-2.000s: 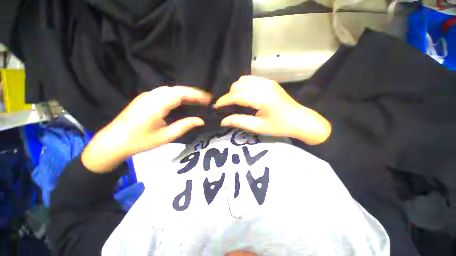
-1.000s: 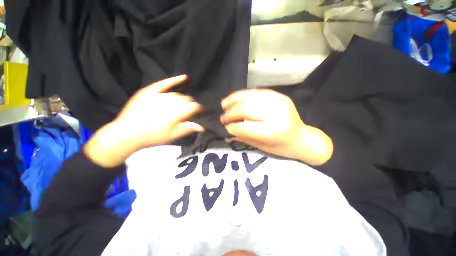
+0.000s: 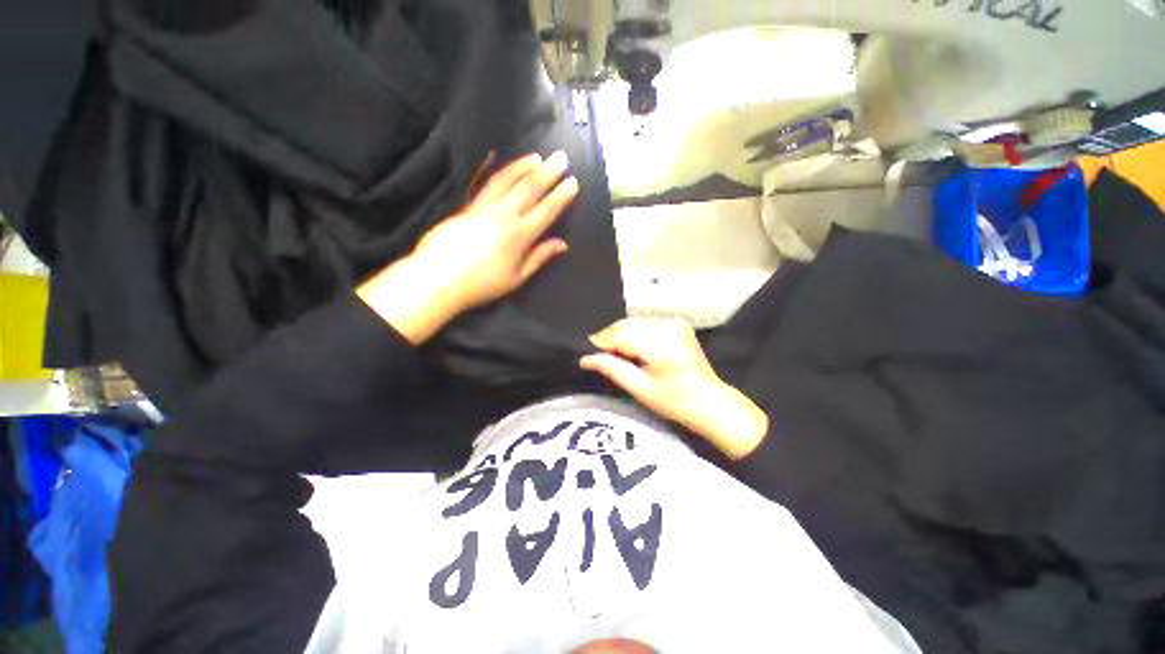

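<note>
A black garment piece point(image 3: 307, 141) lies heaped at the left and runs as a flat strip under the presser foot point(image 3: 581, 102) at top centre. My left hand point(image 3: 492, 236) lies flat on the cloth just below the presser foot, fingers pointing up and a little spread. My right hand point(image 3: 671, 377) pinches the cloth's near edge between thumb and fingers, close to my apron. Whether the needle is down in the cloth cannot be told.
The sewing machine arm point(image 3: 997, 51) spans the top right. Thread snips point(image 3: 811, 132) and a beige strap point(image 3: 790, 205) lie on the bed. A blue bin point(image 3: 952, 236) stands at right. More black cloth point(image 3: 945, 422) covers the right side. A yellow object point(image 3: 19, 326) is at far left.
The view has shifted to show the needle area. My left hand has moved up and flattened on the cloth near the presser foot. My right hand is now apart from it, holding the near edge.
</note>
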